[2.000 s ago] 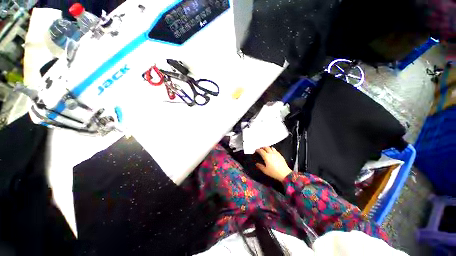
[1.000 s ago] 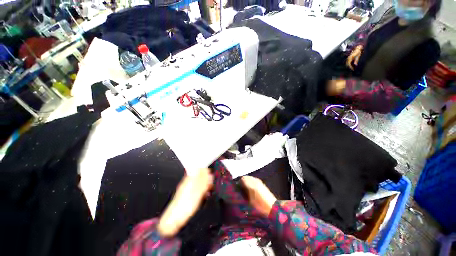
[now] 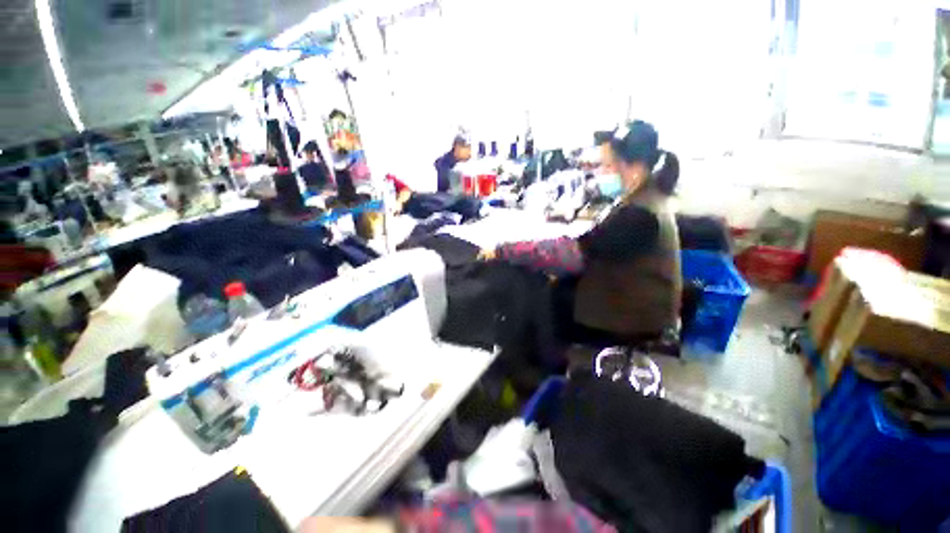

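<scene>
My right hand (image 3: pixel 349 524) is blurred and cut off by the bottom edge, at the front edge of the white machine table (image 3: pixel 432 401); its patterned sleeve runs to the right. I cannot tell what it holds. My left hand is not in view. A black cloth panel (image 3: pixel 208 508) lies at the lower left, in front of the white sewing machine with a blue stripe (image 3: pixel 313 333). Black-handled shears (image 3: pixel 370 387) and red-handled snips (image 3: pixel 307 375) lie on the table. White fabric (image 3: pixel 500 458) and a black cloth bundle (image 3: pixel 635 448) are beside the table.
A masked person (image 3: pixel 630 250) sits ahead with an arm over black cloth (image 3: pixel 500 302). A bottle with a red cap (image 3: pixel 240 302) stands behind the machine. Blue crates (image 3: pixel 714 297) and cardboard boxes (image 3: pixel 885 312) are at the right. A dark cloth heap (image 3: pixel 229 250) lies behind.
The view has tilted up, showing more of the room. Both hands were over the black cloth in my lap; now only part of one shows at the bottom edge.
</scene>
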